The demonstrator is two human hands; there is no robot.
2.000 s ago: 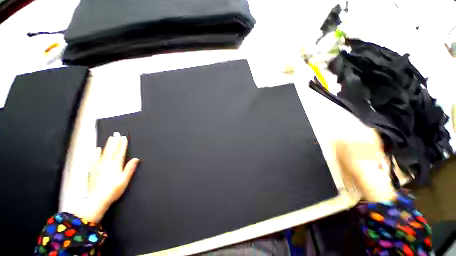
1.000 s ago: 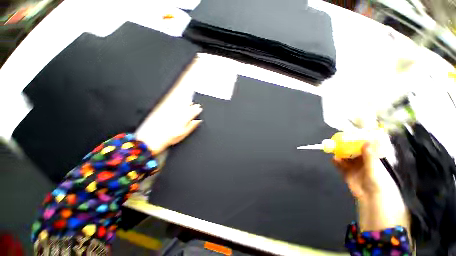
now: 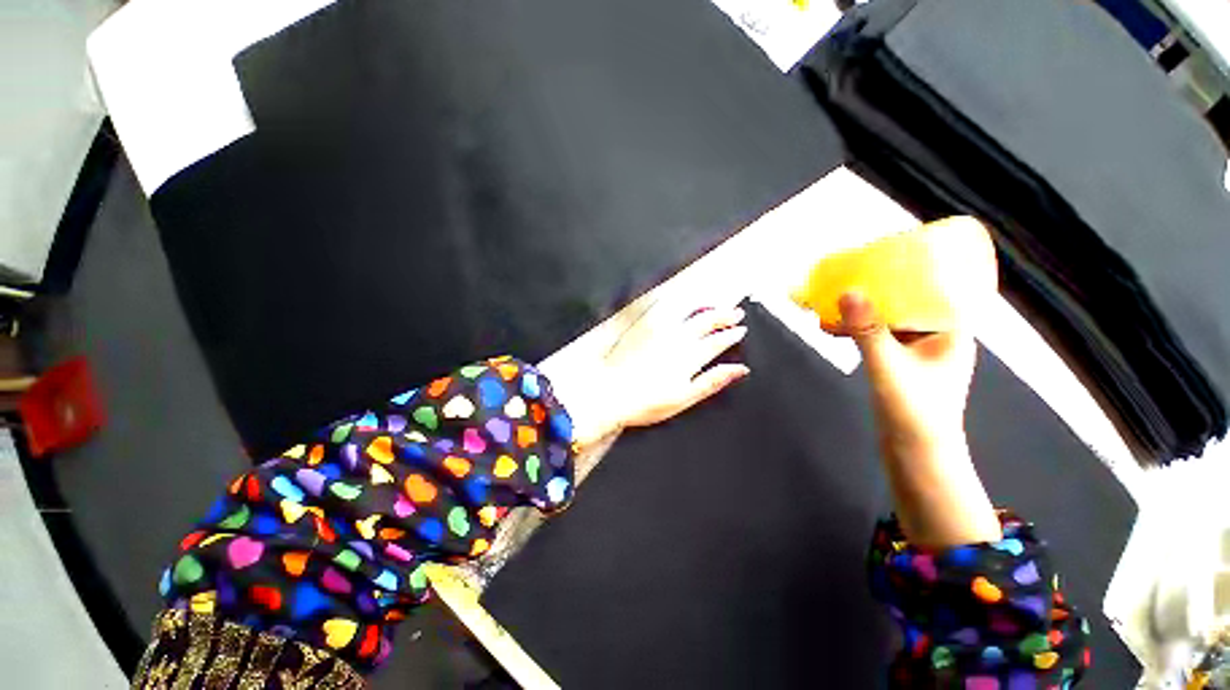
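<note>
A black cut panel [image 3: 755, 526] lies in front of me on the pale work board [image 3: 492, 631]. My left hand [image 3: 668, 361] lies at the panel's upper left edge, fingers spread a little, with nothing in it. My right hand [image 3: 917, 391] is shut on the orange-yellow glue bottle [image 3: 890, 280] and holds it over the panel's far stepped edge. The bottle points left, toward my left fingertips. Its nozzle is hard to make out against the white table.
A wide black panel [image 3: 459, 202] lies at the left. A thick stack of black panels [image 3: 1039, 175] stands at the far right. A red object [image 3: 61, 407] is at the far left. A whitish blurred heap [image 3: 1187, 580] is at the lower right.
The view has turned and shifted left. My right hand has brought the bottle from the panel's right side to its far left corner, close to my left hand. The black offcuts have left the view.
</note>
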